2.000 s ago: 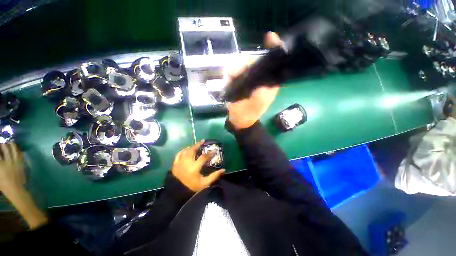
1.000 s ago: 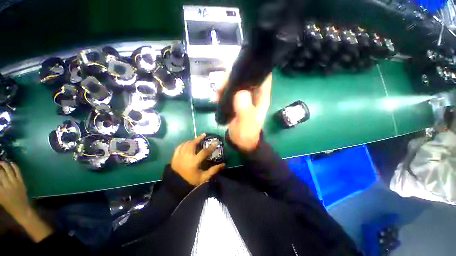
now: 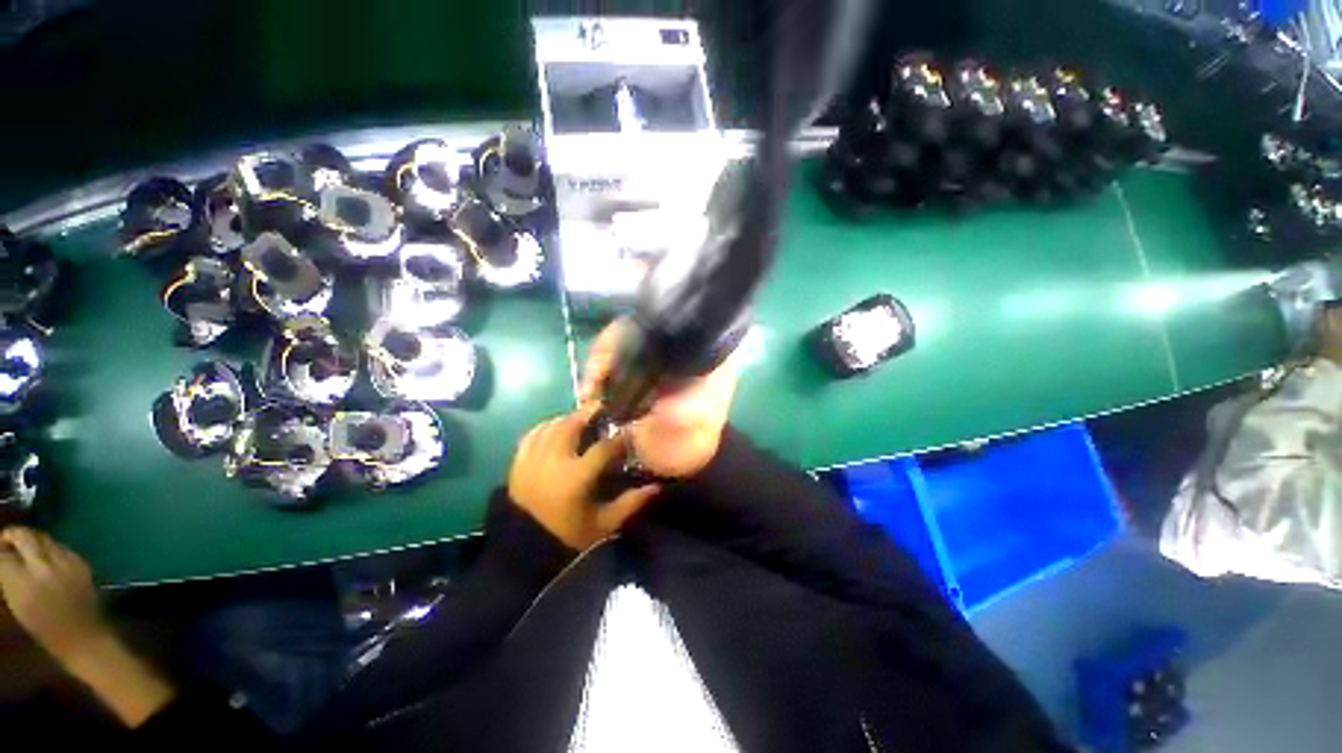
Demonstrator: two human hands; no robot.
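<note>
My left hand (image 3: 562, 478) holds a round unit (image 3: 633, 453) at the bench's front edge. The unit is mostly hidden by my hands. My right hand (image 3: 689, 419) is closed around the black electric screwdriver (image 3: 707, 287), whose lower end is over the unit; the tip is hidden and the driver is blurred. The white screw box (image 3: 626, 162) stands behind the driver. A single unit (image 3: 868, 336), black with a bright white-silver top, lies right of my hands.
A loose cluster of units (image 3: 353, 218) covers the bench (image 3: 515, 515) at left. Dark stacked units (image 3: 957, 147) stand at back right. A blue bin (image 3: 1019, 515) is below the right edge. Another person's hand (image 3: 52, 589) is at far left, and a pale-clothed person (image 3: 1258, 493) at right.
My right hand and the screwdriver have moved down and left from beside the white box to the unit in my left hand. My left hand has stayed in place.
</note>
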